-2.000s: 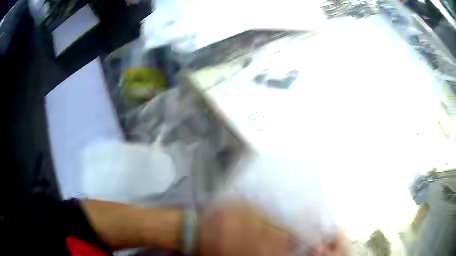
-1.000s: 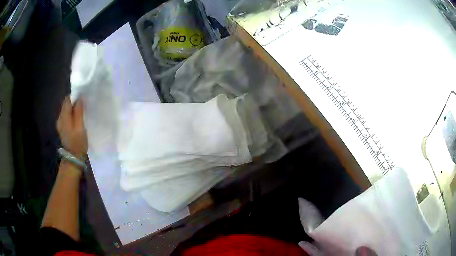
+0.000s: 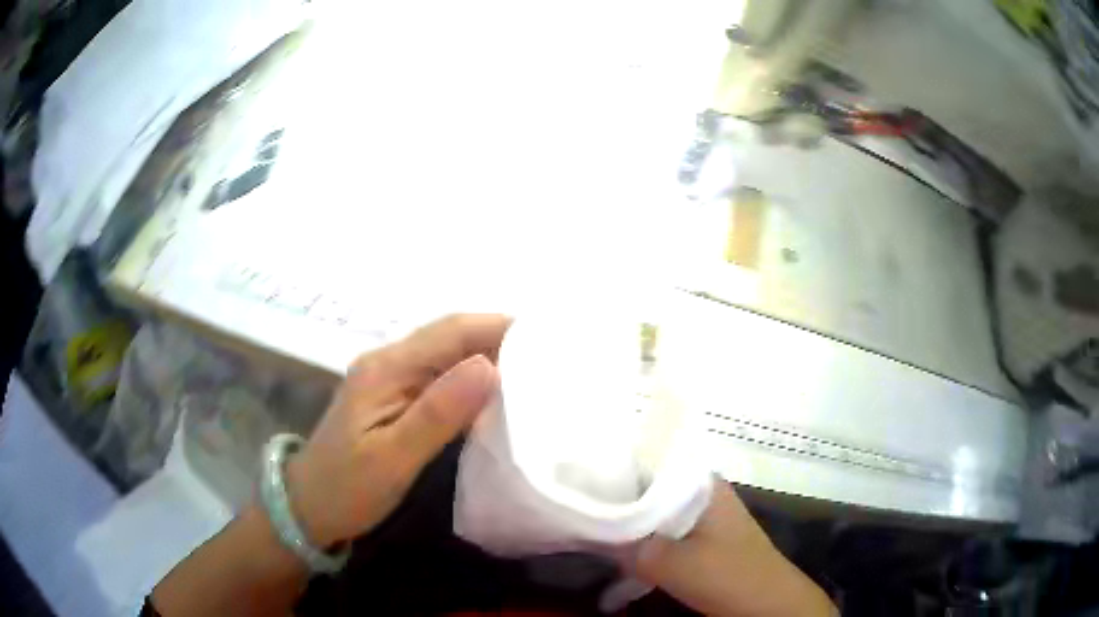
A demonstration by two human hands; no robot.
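A white fabric piece (image 3: 542, 506) is held up at the table's front edge, its rim curved into an open loop and partly washed out by the lamp. My left hand (image 3: 392, 428), with a pale bracelet on the wrist, grips its left side between thumb and fingers. My right hand (image 3: 723, 554) holds its lower right edge; its fingertips are partly hidden by the fabric.
The white machine table (image 3: 844, 374) has a printed ruler strip along its front and a brown tape patch (image 3: 746, 227). Dark and red machine parts (image 3: 886, 124) stand at upper right. White pieces (image 3: 163, 530) and a yellow label (image 3: 94, 362) lie at left.
The view has swung right from the pile to the table. My left hand has moved from the far left to the fabric at the front edge, and both hands now hold it.
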